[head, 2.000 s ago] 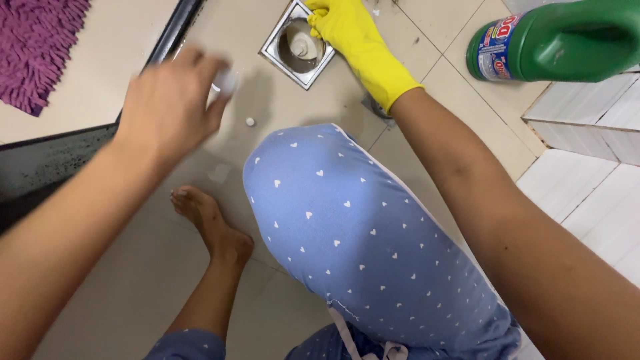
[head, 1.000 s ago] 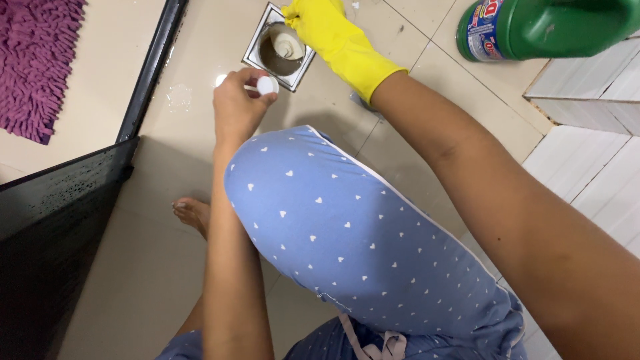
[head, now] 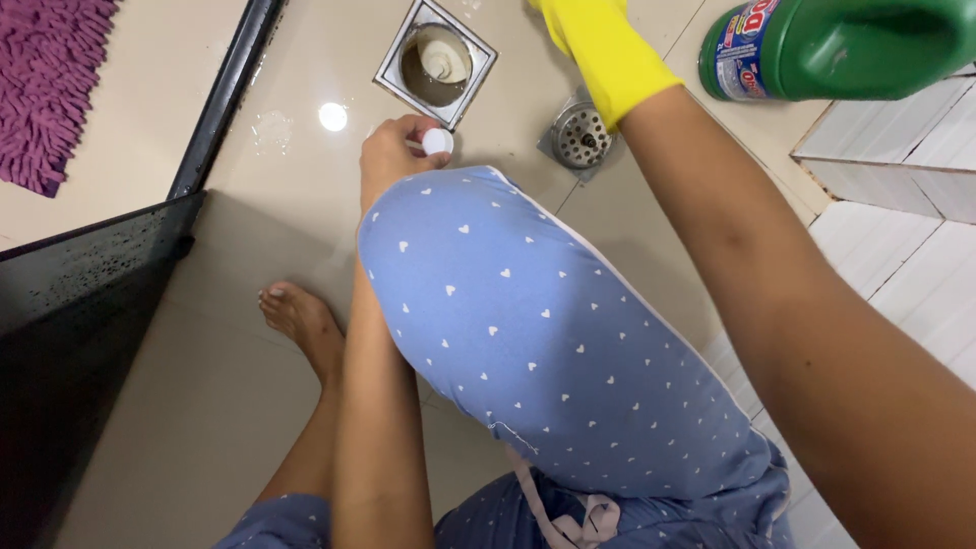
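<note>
My bare left hand [head: 400, 152] pinches a small white plastic cap [head: 438, 142] between thumb and fingers, just below the near corner of the open square floor drain [head: 393, 70]. Inside the drain's round hole lies a whitish round piece [head: 443, 61] beside murky water. My right hand [head: 602, 53] wears a yellow rubber glove and reaches to the top edge of the view; its fingers are mostly cut off, so what they hold cannot be told. Below the glove, a round perforated metal drain strainer [head: 581, 136] on a square plate rests on the tiles.
A green plastic bottle [head: 862, 49] with a printed label lies at the upper right, near a white tiled step [head: 862, 179]. At left are a purple shaggy mat [head: 49, 84], a black door track [head: 225, 99] and a dark glass panel [head: 84, 305]. Beige floor tiles look wet.
My left hand has come from the left to beside the drain, with the white cap in it. My gloved right hand has left the drain's rim toward the top edge, uncovering the strainer.
</note>
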